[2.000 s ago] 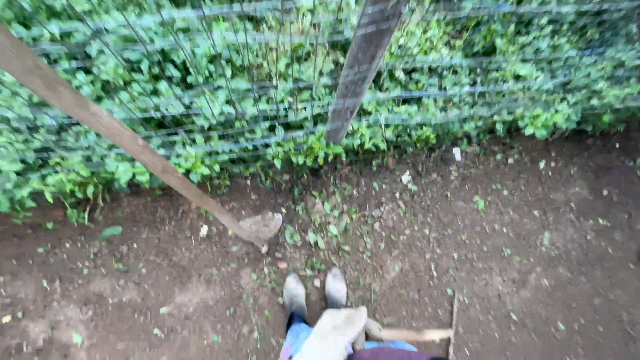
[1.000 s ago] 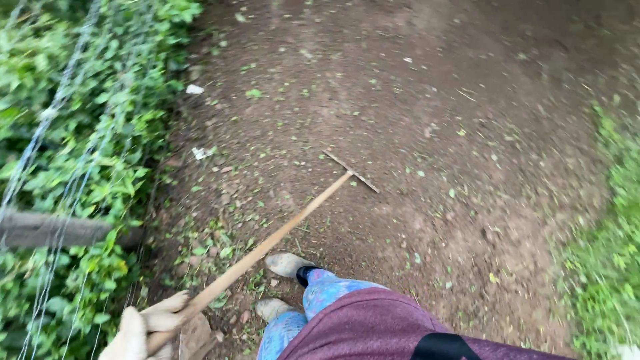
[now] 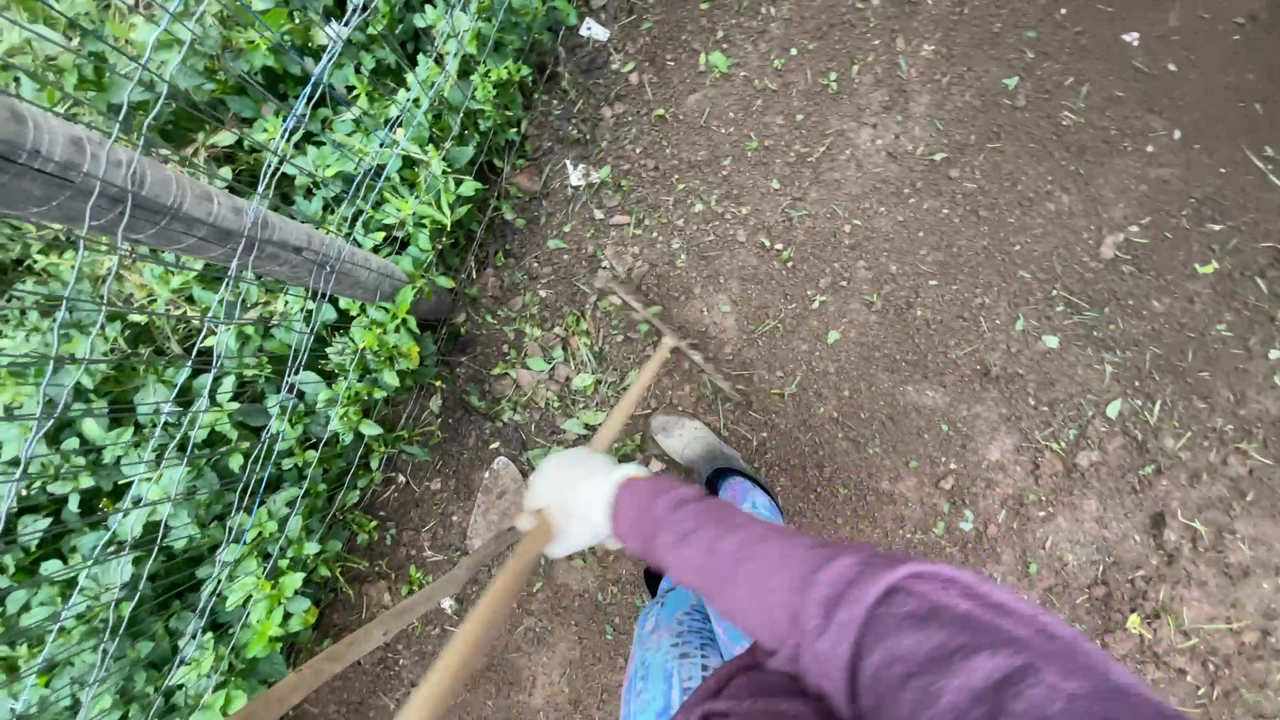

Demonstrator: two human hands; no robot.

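Observation:
My right hand (image 3: 575,500), in a pale glove under a purple sleeve, is closed around the wooden handle of a rake (image 3: 628,395). The rake's narrow head (image 3: 668,335) lies on or just above the soil, beyond my boot (image 3: 690,440). Left of the glove is a hoe blade (image 3: 495,502), soil-coloured, its wooden handle (image 3: 390,620) running down to the lower left beside the rake's handle. The glove partly covers where the hoe's handle meets the blade; whether it touches the hoe I cannot tell. My left hand is out of view.
A wire fence (image 3: 265,200) with a wooden post (image 3: 240,235) stands on the left, green leafy plants (image 3: 350,400) growing through it. Bare soil (image 3: 950,300) with scattered leaves and small stones stretches to the right. White scraps (image 3: 593,29) lie near the fence's foot.
The view has turned a lot since the oldest frame. Compared with one second ago, the rake's head is nearer my boots, and my sleeved right arm now reaches across to its handle.

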